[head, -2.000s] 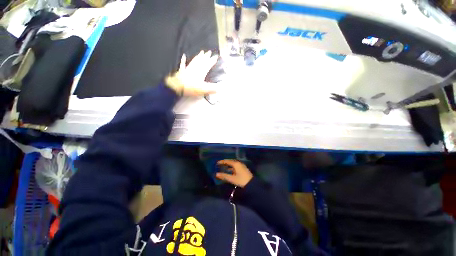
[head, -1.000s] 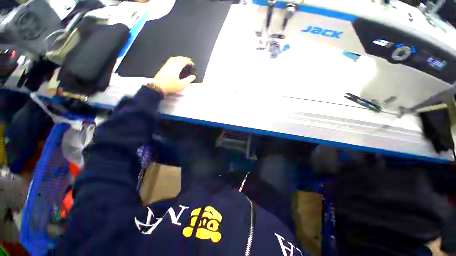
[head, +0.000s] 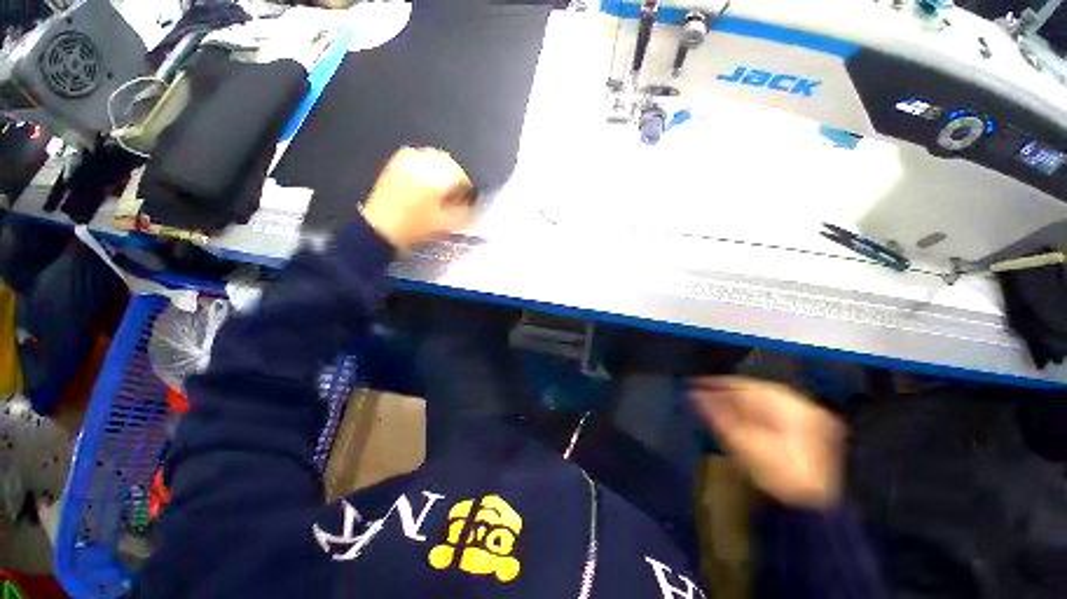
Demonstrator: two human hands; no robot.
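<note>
A large black fabric panel (head: 410,94) lies flat on the white table left of the needle. My left hand (head: 421,199) rests on its near right corner, fingers curled and slightly blurred; whether they grip the cloth cannot be told. My right hand (head: 778,439) is strongly blurred, below the table's front edge, right of my lap; no object shows in it. The presser foot and needle area (head: 638,108) of the sewing machine (head: 766,82) is right of the panel, with no cloth under it.
Teal-and-black thread snips (head: 864,247) lie right of the needle. A folded black bundle (head: 222,135) is at the table's left. A blue plastic basket (head: 100,456) with clear and red bags stands lower left. A dark fabric pile (head: 959,480) is lower right. The table's blue front edge (head: 655,330) crosses the view.
My left hand has moved back from beside the needle to the panel's near corner. My right hand, at the lap and then at the lower right edge, now shows blurred right of the lap.
</note>
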